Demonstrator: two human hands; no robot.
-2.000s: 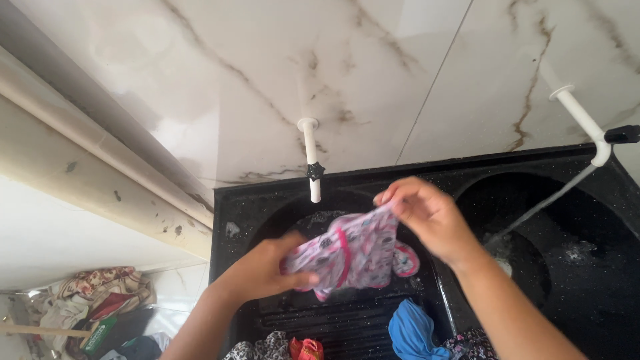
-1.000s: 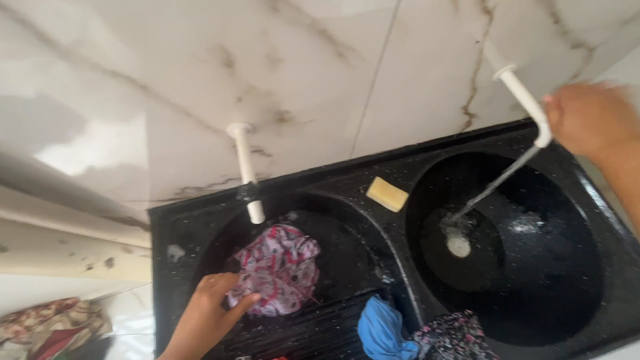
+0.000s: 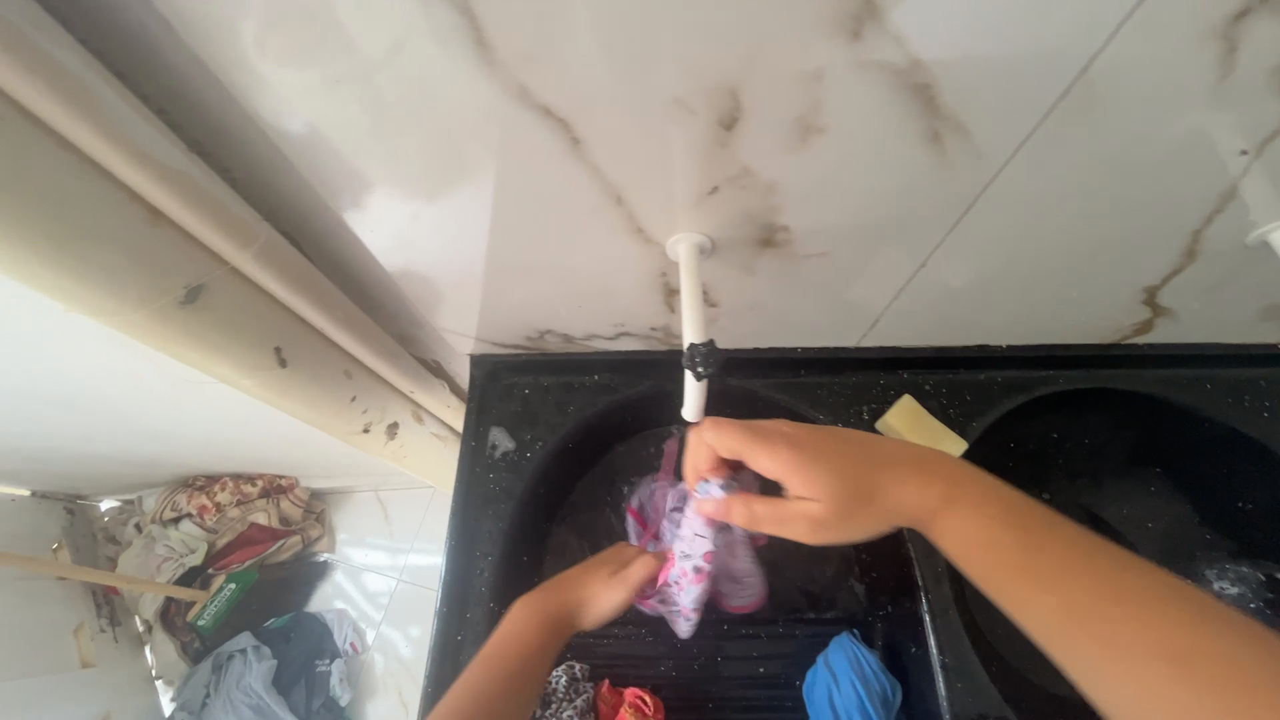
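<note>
Over the left basin of a black sink (image 3: 490,640), both hands hold a pink and white patterned cloth garment (image 3: 692,575). My left hand (image 3: 600,590) grips its left edge. Above and to the right, my right hand (image 3: 790,480) pinches its upper part, with the fingers curled toward the camera's left. The lower end of the garment hangs down over the ribbed slope of the basin. A white tap (image 3: 692,330) with a black knob comes out of the wall just above my right hand.
A yellow soap bar (image 3: 920,425) lies between the basins. Near the bottom edge are a blue cloth (image 3: 852,680), a red cloth (image 3: 630,702) and a black-and-white patterned cloth (image 3: 566,690). Clothes (image 3: 235,680) lie heaped on the floor at lower left, near a wooden stick (image 3: 100,573).
My right hand has moved from the right-hand tap to the garment and taken hold of it. The garment, lying in the left basin one second ago, is now held up. The view has swung left.
</note>
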